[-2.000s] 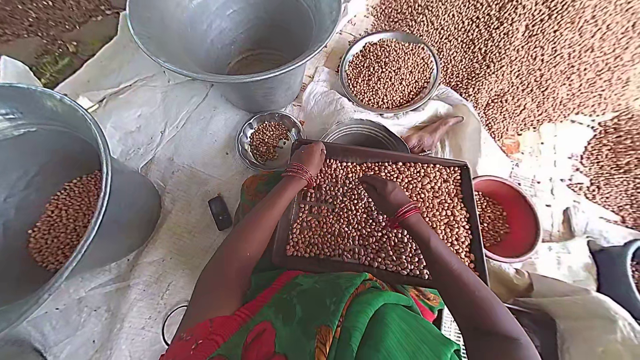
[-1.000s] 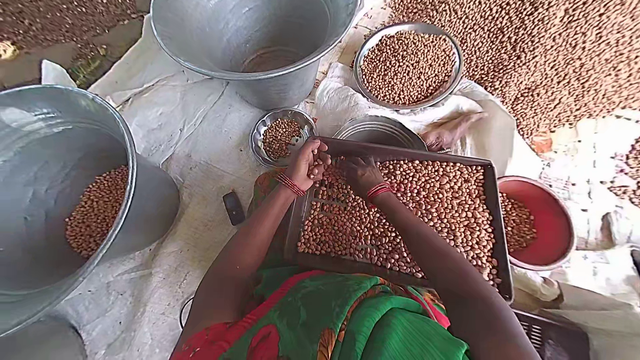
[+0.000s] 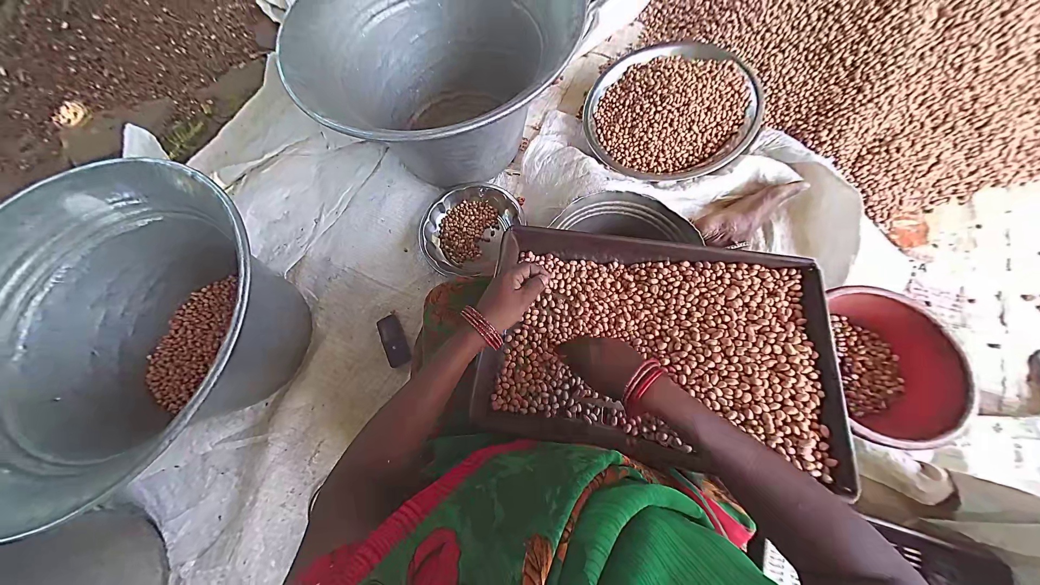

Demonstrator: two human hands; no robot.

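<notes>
A dark rectangular tray rests across my lap, spread with reddish-brown nuts, apparently shelled peanuts. My left hand is over the tray's upper left part with its fingers curled together; whether a nut is between them cannot be seen. Palm down, my right hand touches the nuts left of the tray's middle, its fingertips hidden. Red bangles circle both wrists. Just beyond the tray's upper left corner sits a small metal bowl with some nuts in it.
Large metal tubs stand left and ahead, the left one holding nuts. A metal basin full of nuts lies beyond the tray, a red bowl at its right. A nut heap spreads at upper right. A dark phone-like object lies on white sheeting.
My right hand has moved from the tray's upper left part toward my body, onto the nuts lower down. My left hand has come from the tray's upper left corner to just inside it.
</notes>
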